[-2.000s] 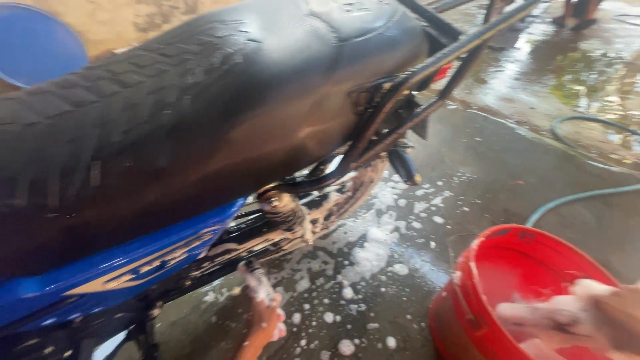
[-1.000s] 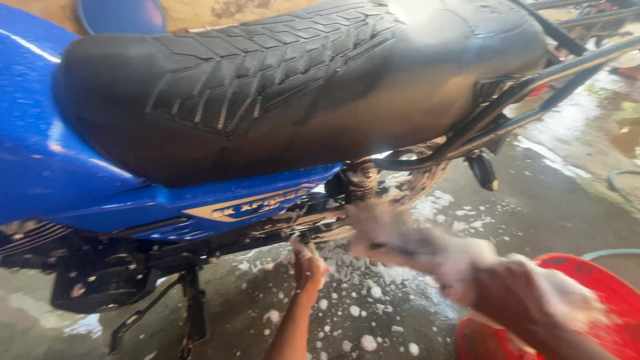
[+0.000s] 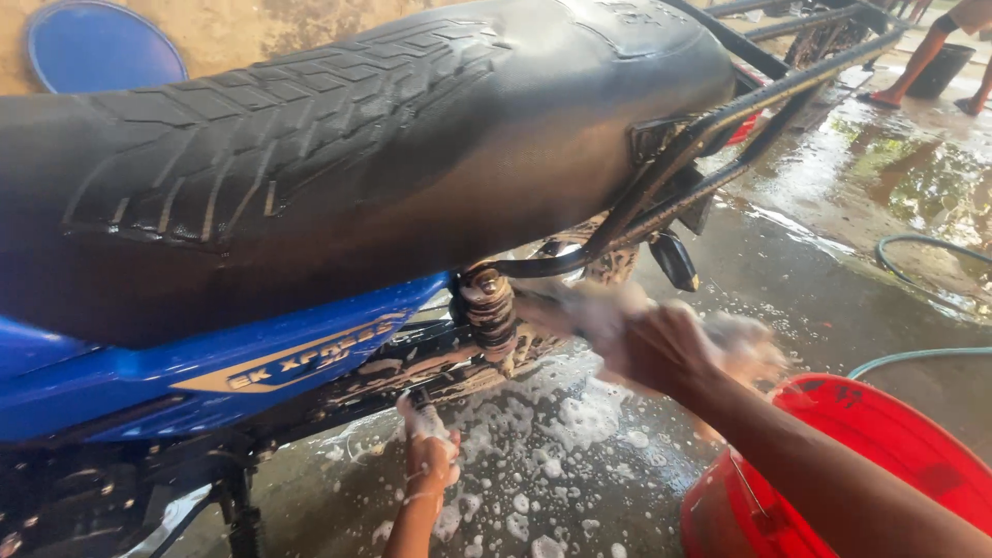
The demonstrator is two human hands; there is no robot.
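Observation:
Soapy and blurred, my right hand (image 3: pixel 659 345) is beside the rear shock absorber (image 3: pixel 490 310) of a blue motorcycle. It grips a suds-covered, cloth-like thing (image 3: pixel 744 349), whose exact kind the blur hides. Lower down, my left hand (image 3: pixel 432 449), wet with foam, holds a small dark object (image 3: pixel 418 399), perhaps a brush, against or close to the foamy swingarm and chain area (image 3: pixel 387 380). Above both hands is the black ribbed seat (image 3: pixel 349 147), with the blue side panel (image 3: pixel 310 349) under it. Suds partly cover the rear wheel (image 3: pixel 612 263).
A red bucket (image 3: pixel 868 395) stands at lower right, near a green hose (image 3: pixel 922 353). The metal rear rack (image 3: pixel 775 93) juts out at upper right. Foam (image 3: pixel 581 411) lies on the wet floor. A blue round lid or barrel (image 3: pixel 101 46) is behind. A person's legs (image 3: pixel 922 66) show farther off.
My right hand was at the red bucket two seconds ago; it is now by the shock absorber. My left hand stays low beside the swingarm. The view has shifted noticeably.

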